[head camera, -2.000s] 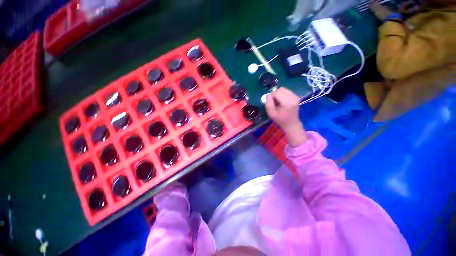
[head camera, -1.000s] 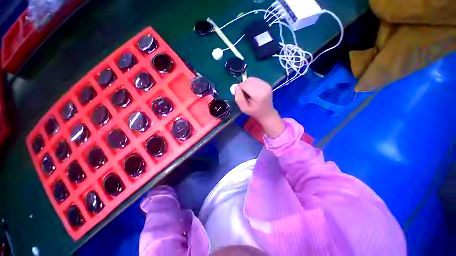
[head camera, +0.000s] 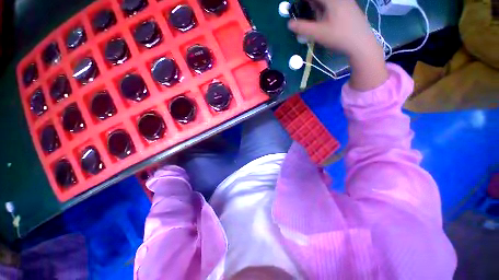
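The red compartment tray (head camera: 191, 127) lies tilted across the green bench, with black round watch heads in most pockets. Two watch heads, one above (head camera: 255, 44) and one below (head camera: 272, 82), sit on its right rim beside two empty pockets. My right hand (head camera: 339, 30) is right of the tray at the top, its thumb and fingers around a dark watch head (head camera: 302, 10), partly hidden by the fingers. White charging pucks show left of the fingers (head camera: 284, 8) and below the hand (head camera: 295, 62). My left hand is not in view; only its pink sleeve shows below the bench edge.
A yellow tape strip (head camera: 307, 66) and white cables (head camera: 384, 44) lie right of the tray. The white hub (head camera: 396, 6) is cut off at the top. A smaller-looking red tray (head camera: 307, 128) is below the bench edge. A person's brown sleeve (head camera: 457, 82) is at right.
The view has shifted, and the hub is now mostly out of frame. My right hand has moved up from the lower puck, uncovering it, to the watch head above, now between its fingers.
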